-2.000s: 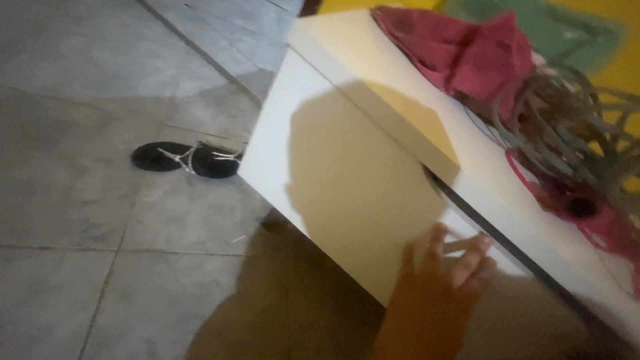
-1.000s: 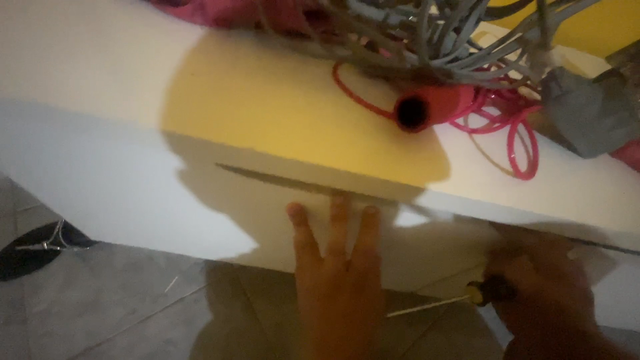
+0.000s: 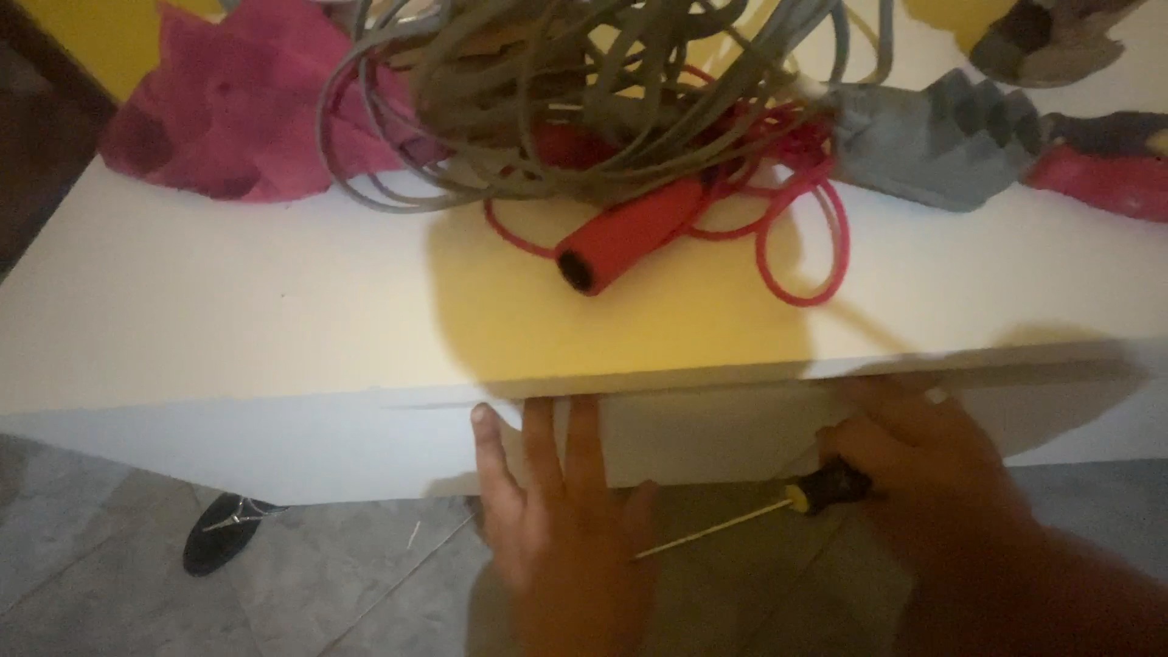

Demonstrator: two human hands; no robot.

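Observation:
The white front panel of a white furniture piece runs below its white top. My left hand lies against the panel near the centre, fingers apart, some fingertips at the narrow gap under the top's edge. To its right, my right hand has its fingers at the same edge and holds a screwdriver with a black and yellow handle in the palm side. The screwdriver's shaft points left and down toward my left hand. Parts of the right fingers are dark and blurred.
On the top lie a tangle of grey cable, a red handle with red cord, a pink cloth and a grey object with a toothed edge. A black sandal rests on the tiled floor.
The view has swung a lot, toward the cable tangle. My right hand with the screwdriver, unseen two seconds ago, is now in view at the panel's edge. My left hand stays against the panel.

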